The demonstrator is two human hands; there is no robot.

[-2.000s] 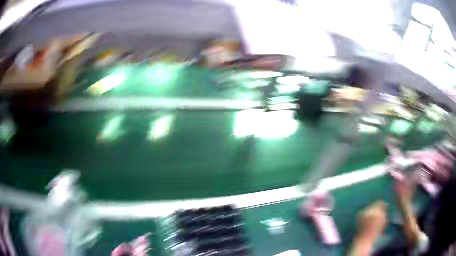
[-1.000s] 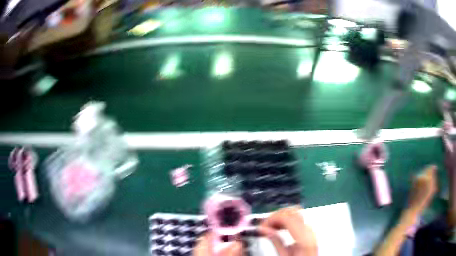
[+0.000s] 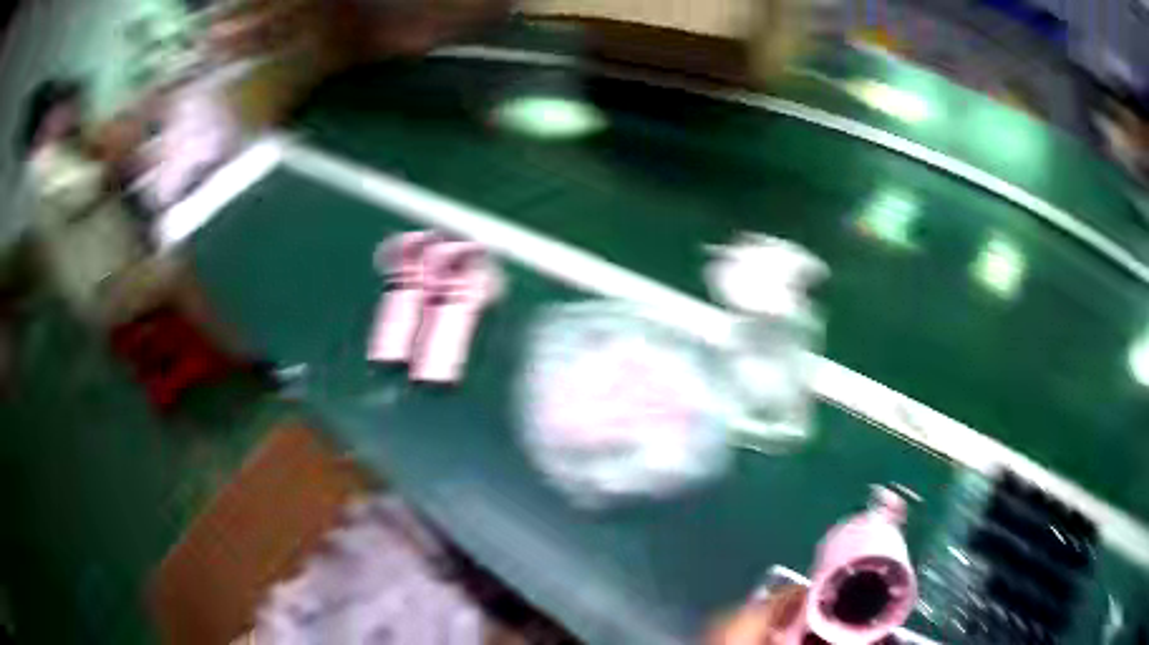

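Note:
A pink handheld fan body (image 3: 863,586) is at the lower right, its round head with a dark opening facing me. My left hand (image 3: 750,624) holds it from the left; the hand is blurred and cut off by the bottom edge. My right hand is not in view. Black round caps (image 3: 1033,554) lie in a grid to the right of the fan. A crumpled clear bag with pink contents (image 3: 617,403) lies on the green bench, beside a clear bottle with a white top (image 3: 762,277). Two pink fan bodies (image 3: 441,309) lie side by side further left.
The green conveyor (image 3: 907,321) runs beyond a pale rail (image 3: 592,271). An open brown carton (image 3: 252,536) with whitish bags (image 3: 372,586) is low at the left. A seated person (image 3: 76,202) shows blurred at the far left, near a red object (image 3: 170,359).
The view has swung left, so the bench items sit further right. The fan is still in my left hand. My right hand and the white sheet with black pads have left the view.

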